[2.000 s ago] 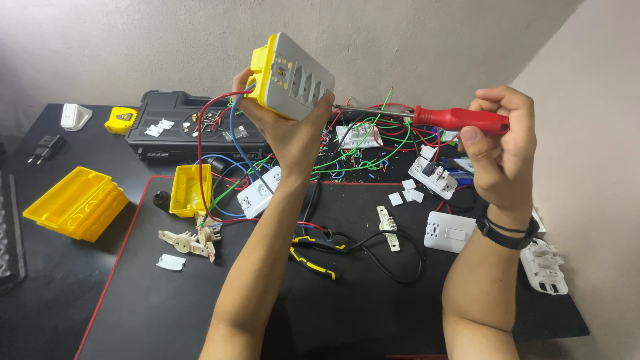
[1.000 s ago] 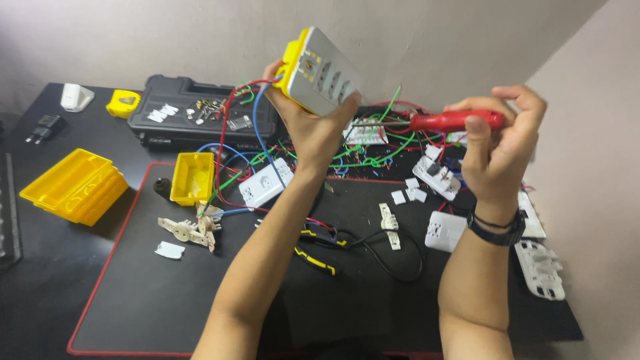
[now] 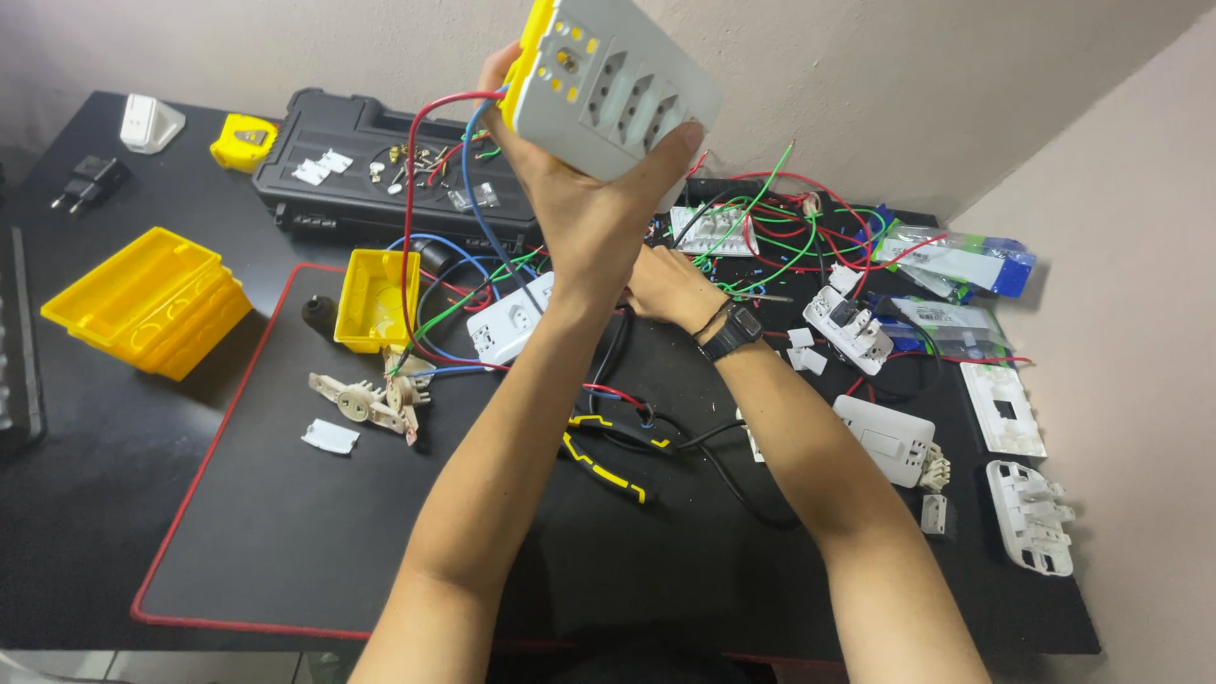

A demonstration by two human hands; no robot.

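Observation:
My left hand (image 3: 594, 204) holds up a yellow electrical box with a white three-socket cover plate (image 3: 632, 85), its thumb on the plate's lower right corner. A red wire (image 3: 410, 199) and a blue wire (image 3: 467, 180) run down from the box's left side. My right hand (image 3: 670, 283) is low on the desk behind my left wrist, among wires and small parts. Its fingers are partly hidden, so I cannot tell what they hold. A thin metal shaft (image 3: 763, 298) lies just right of it. The screwdriver's red handle does not show.
A black case (image 3: 323, 204) with screws stands at the back. Yellow boxes (image 3: 157, 328) (image 3: 380, 337) are at left. Black-and-yellow tool handles (image 3: 603, 467) lie mid-mat. Stripped wires (image 3: 760, 228), socket modules (image 3: 848, 330), a switch plate (image 3: 883, 442) and plastic packets (image 3: 959, 261) spread over the right side.
My right hand, which held a red-handled screwdriver up at the right, has moved left and down to the desk behind my left wrist. My left hand still holds the box and plate raised.

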